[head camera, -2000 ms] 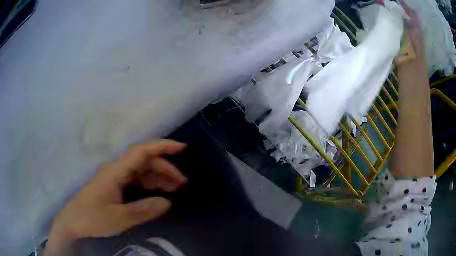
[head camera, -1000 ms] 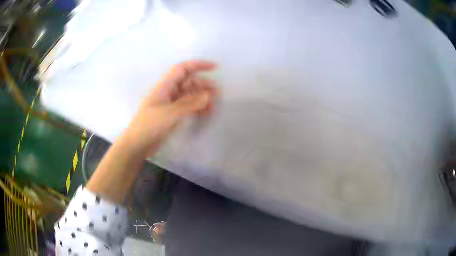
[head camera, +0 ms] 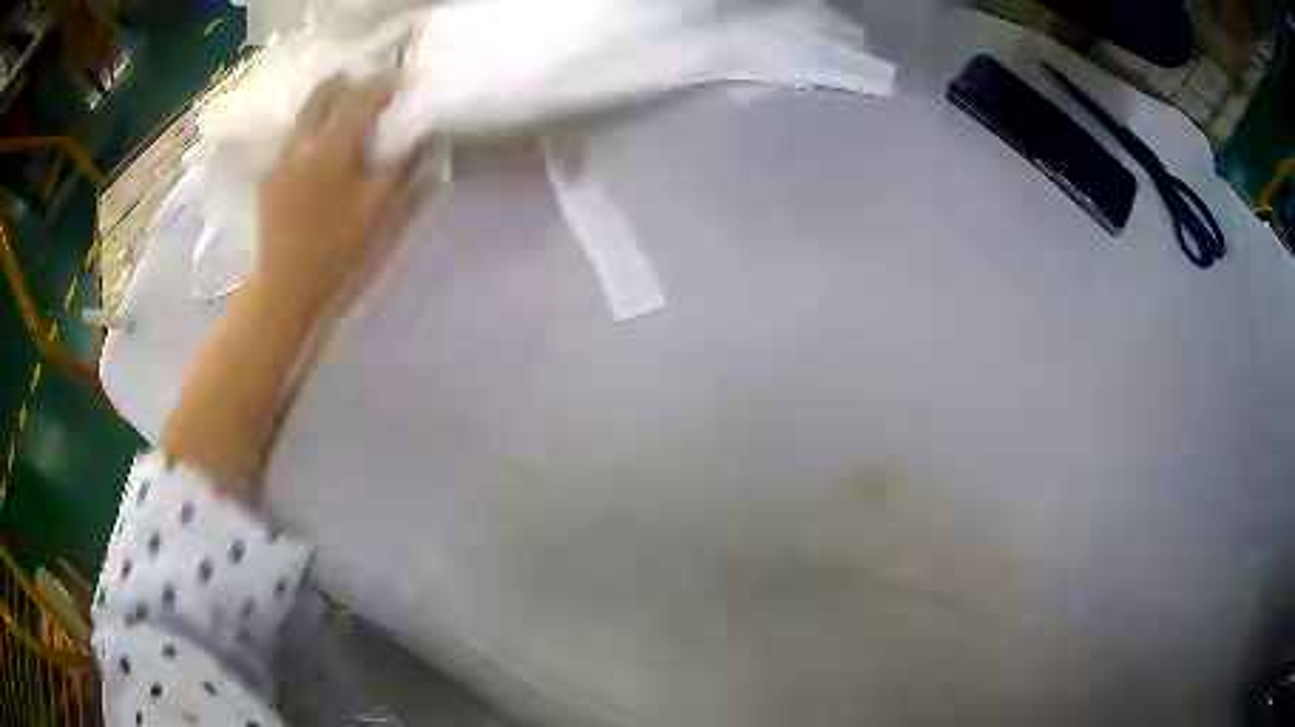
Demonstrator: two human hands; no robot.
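My left hand is at the upper left, on the near side of a heap of white garment pieces. Its fingertips are partly hidden in the cloth and blurred, so I cannot tell whether they grip it. The pieces lie in a loose, layered heap along the far left of the pale pressing table. A narrow white strip sticks out of the heap toward me. My right hand is out of the picture.
A black mobile phone and dark scissors lie side by side at the far right of the table. Yellow bars and green floor show past the left edge. A dark shiny object is cut off at the lower right.
The view has swung left from the yellow basket, where my right hand held white cloth, to the table. My left hand has moved forward from above the table to the white heap.
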